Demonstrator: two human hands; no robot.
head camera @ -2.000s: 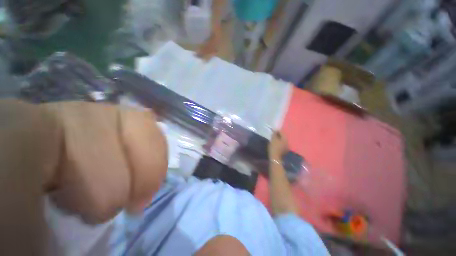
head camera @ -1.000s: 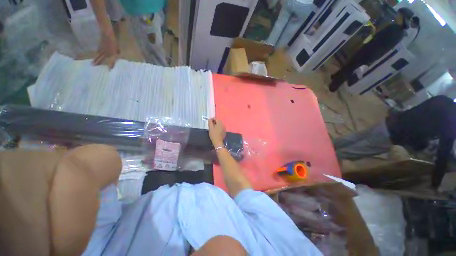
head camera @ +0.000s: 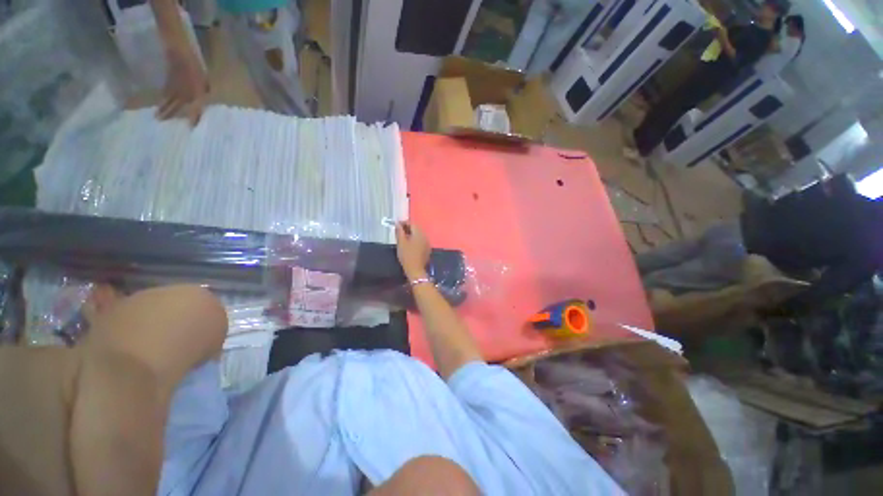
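A long dark bar in clear plastic [head camera: 174,247] lies across the table, its right end on the red sheet. A pink-white printed pack [head camera: 315,296] lies on its plastic. My right hand [head camera: 413,254] is over the bar near its right end, with a small white label [head camera: 392,224] at the fingertips. A small part of what seems my left hand [head camera: 100,302] shows at the bar's near side at left. Large blurred skin-coloured shapes close to the camera hide the rest, so its grip cannot be told.
White ribbed stack [head camera: 242,170] behind the bar; another person's hand [head camera: 184,92] rests on its far edge. Red sheet [head camera: 532,223] at right bears a blue-orange tape dispenser [head camera: 564,320]. Black flat block [head camera: 339,342] near my body. Open cartons stand beyond [head camera: 450,108] and at near right [head camera: 678,412]. People stand beyond.
The view has turned and steadied since the blurred first frame. Since one second ago it has shifted slightly; the right hand stays over the bar with the label. More shows at the bar's near left side.
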